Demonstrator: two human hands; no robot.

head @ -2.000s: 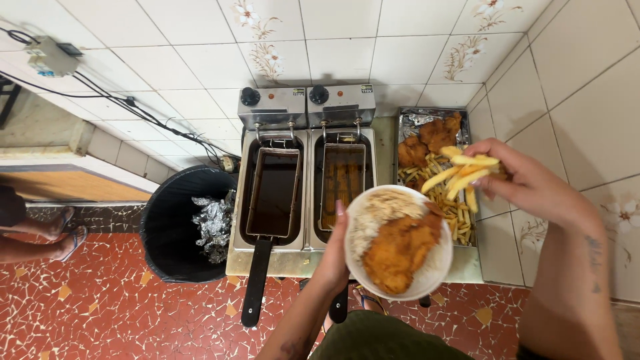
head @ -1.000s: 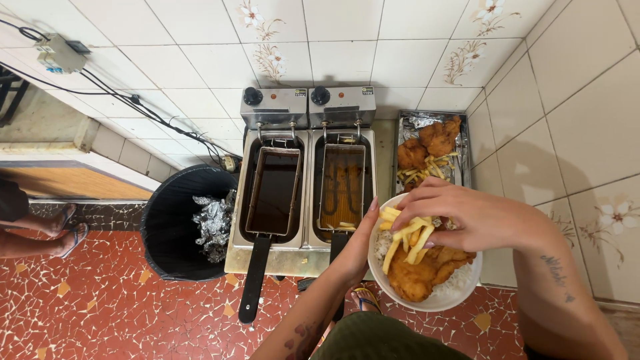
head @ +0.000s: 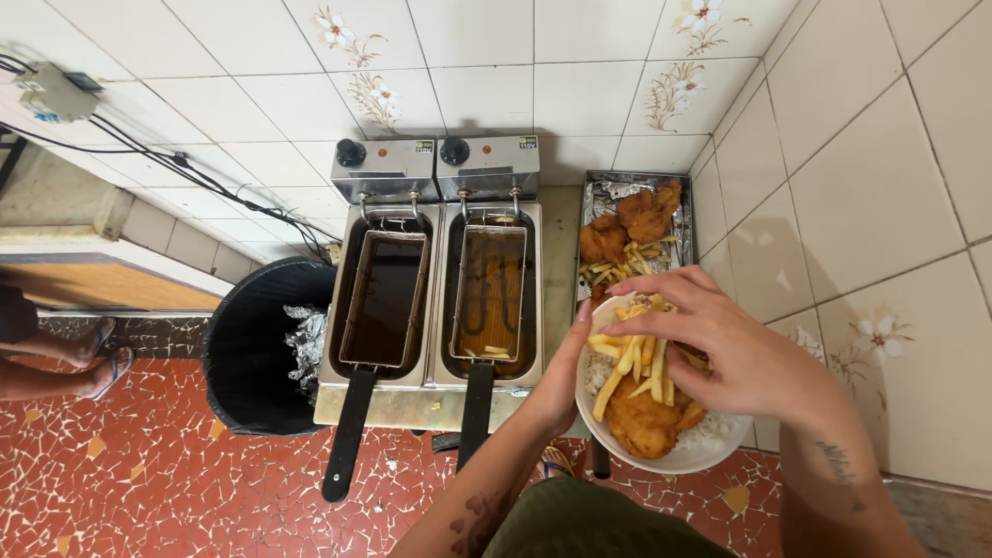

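My left hand holds a round white bowl by its left rim. In the bowl are white rice, a breaded fried cutlet and French fries heaped over the upper part. My right hand reaches over the bowl with curved, spread fingers that touch the fries; whether it grips any is hard to tell. Behind the bowl, a foil-lined metal tray carries pieces of fried chicken and more fries; my hand and the bowl hide its near end.
A twin electric fryer with dark oil, wire baskets and black handles stands left of the tray. Some fries lie in its right basket. Further left is a black-lined bin with crumpled foil. Another person's feet show at far left. A tiled wall rises at right.
My right hand has moved from above the tray, where it held fries, to over the bowl. Fries now lie on the cutlet and rice, and the tray shows fewer fries.
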